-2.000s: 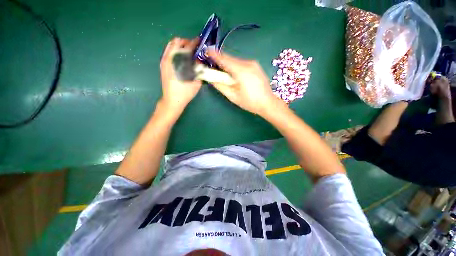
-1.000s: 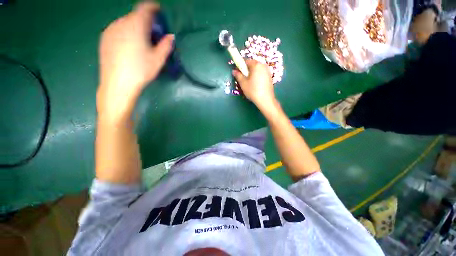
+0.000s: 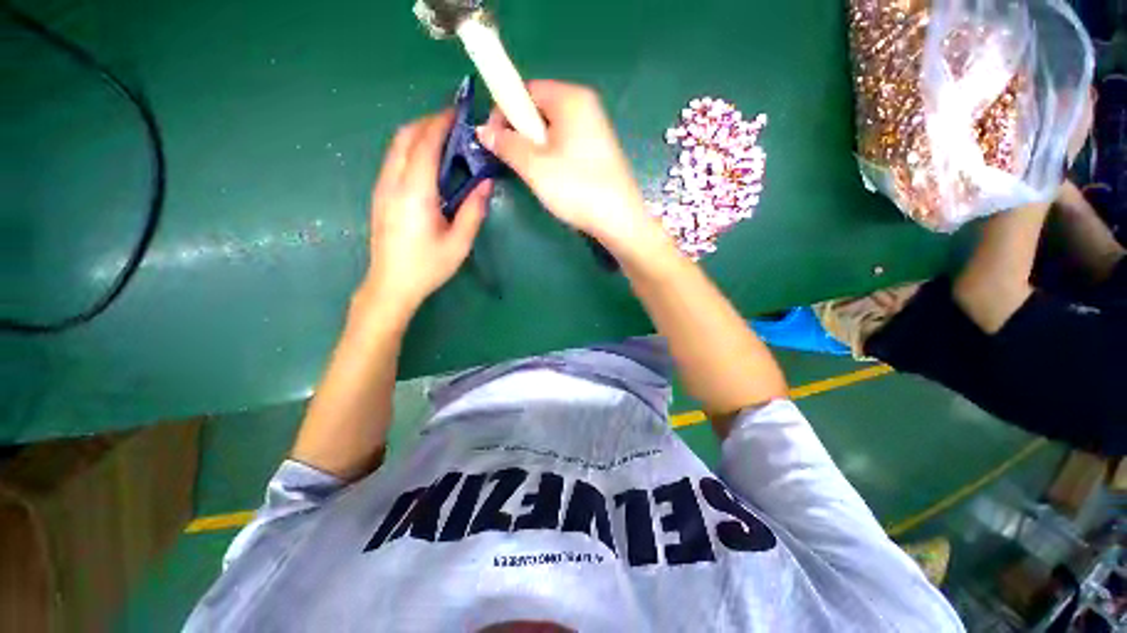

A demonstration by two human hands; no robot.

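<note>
My left hand [image 3: 418, 210] is bare and holds a dark navy workpiece [image 3: 462, 161] by its left side over the green bench. My right hand [image 3: 571, 161] grips the pale handle of a hammer [image 3: 497, 68], and its fingertips touch the right side of the workpiece. The silvery hammer head points up and left, partly cut by the top edge. Whether a fastener is between my right fingertips cannot be seen. A loose pile of small white and copper-red fasteners [image 3: 714, 173] lies right of my right hand.
A clear plastic bag [image 3: 952, 111] of copper-coloured pieces stands at the upper right. A black cord [image 3: 157, 173] curves over the green bench [image 3: 272, 74] at left. Another person's forearm [image 3: 1007, 260] and dark sleeve are beside the bag. A brown carton [image 3: 99, 519] is below left.
My left hand has come back right and lower with the workpiece. My right hand has moved left from the fastener pile to the workpiece, still holding the hammer. The camera view has shifted.
</note>
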